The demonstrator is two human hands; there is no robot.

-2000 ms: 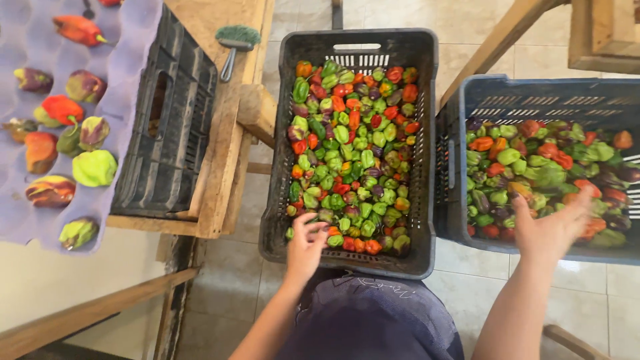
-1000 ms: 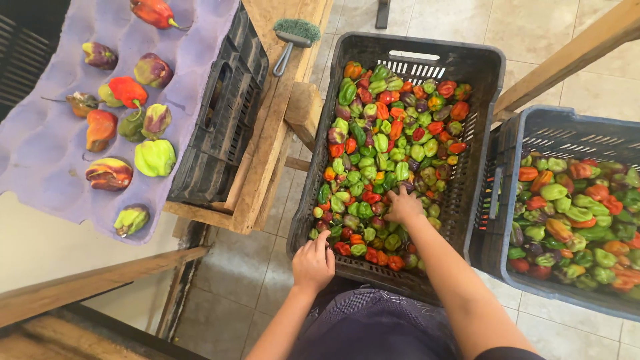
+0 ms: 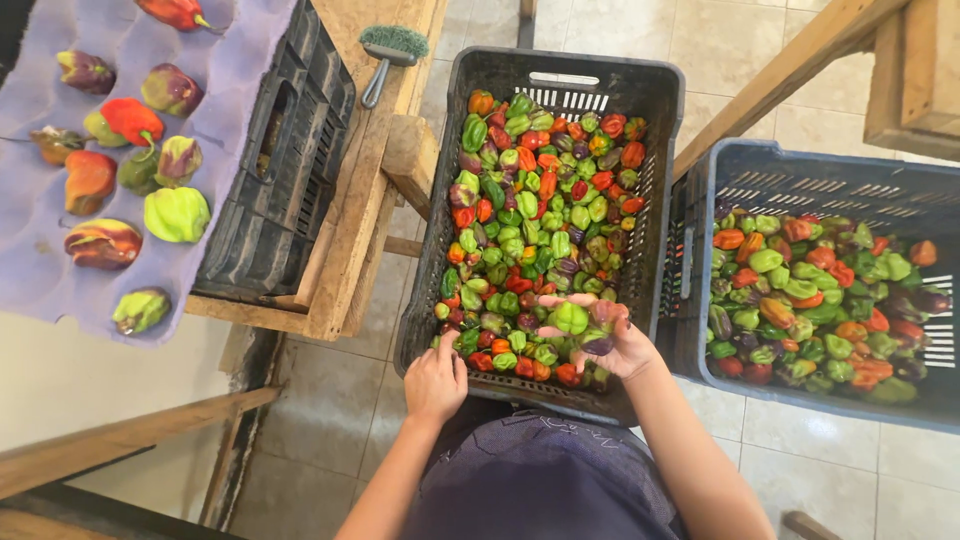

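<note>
A black plastic crate point(image 3: 666, 97) full of small habanero-type peppers point(image 3: 525, 225) in green, red, orange and purple stands in front of me. Over its near right part, my right hand point(image 3: 619, 349) holds several peppers, among them a green one point(image 3: 571, 319) and a dark purple one, palm turned up. At the near left corner rests my left hand point(image 3: 437, 379), its fingertips at the peppers by the crate's wall; whether it pinches one cannot be told. A second, blue-grey crate point(image 3: 832, 161) to the right also holds mixed peppers point(image 3: 814, 300).
On the left, a purple egg-type tray point(image 3: 45, 247) with several peppers lies on a dark crate point(image 3: 262, 225), which stands on a wooden table point(image 3: 360, 217). A green-bristled brush point(image 3: 392, 46) lies on that table. A wooden beam point(image 3: 787, 75) slants behind the right crate.
My right hand was over the right crate, then reached into the peppers of the middle crate; now it is raised there with several peppers. The left hand stays at the near left corner.
</note>
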